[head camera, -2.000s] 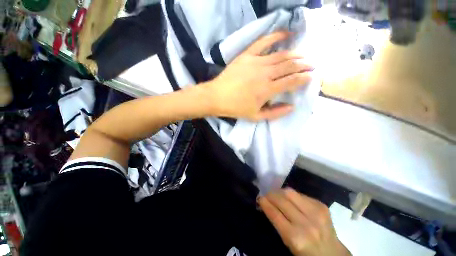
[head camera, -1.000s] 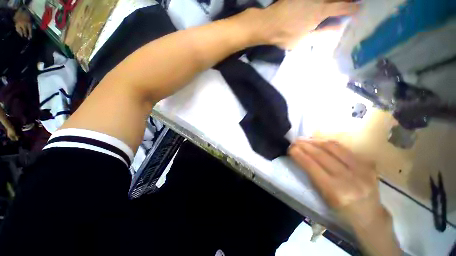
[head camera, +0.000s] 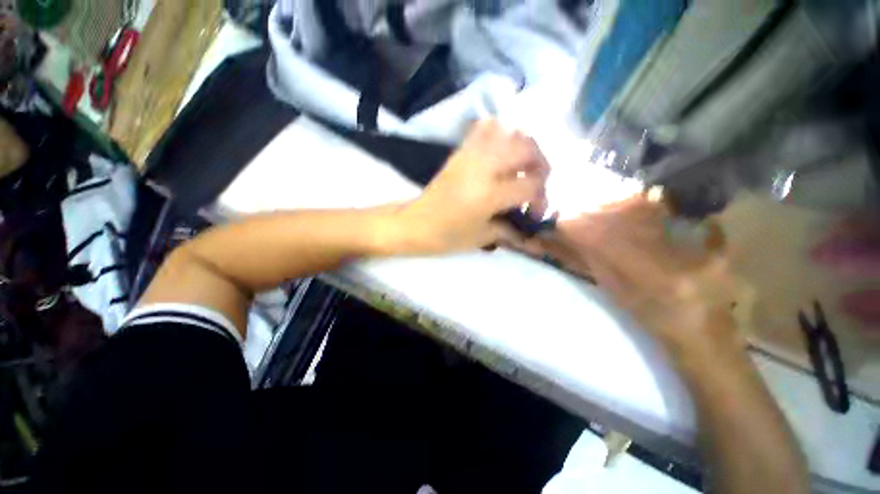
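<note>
The light grey-white garment with black stripes (head camera: 333, 92) lies heaped behind my left hand, up to the bright lamp glare. My left hand (head camera: 478, 193) has its fingers curled on the garment's dark cloth edge (head camera: 526, 224) near the needle area. My right hand (head camera: 656, 265) is blurred, low over the tan surface, with its fingertips close to the same dark edge; its grip cannot be told. The sewing machine head (head camera: 714, 77), pale with a blue stripe, stands at the upper right. Glare and my hands hide the needle.
Black thread snips (head camera: 824, 357) lie at the right. Red-handled scissors (head camera: 114, 68) lie at the far upper left, near dark cloth (head camera: 217, 125). The white table edge (head camera: 463, 343) runs in front of my lap. A dark crate (head camera: 299, 328) stands below the table at the left.
My left hand has come back from the upper area towards the wearer and onto the dark edge. My right hand has moved up towards the needle. More of the garment heap shows.
</note>
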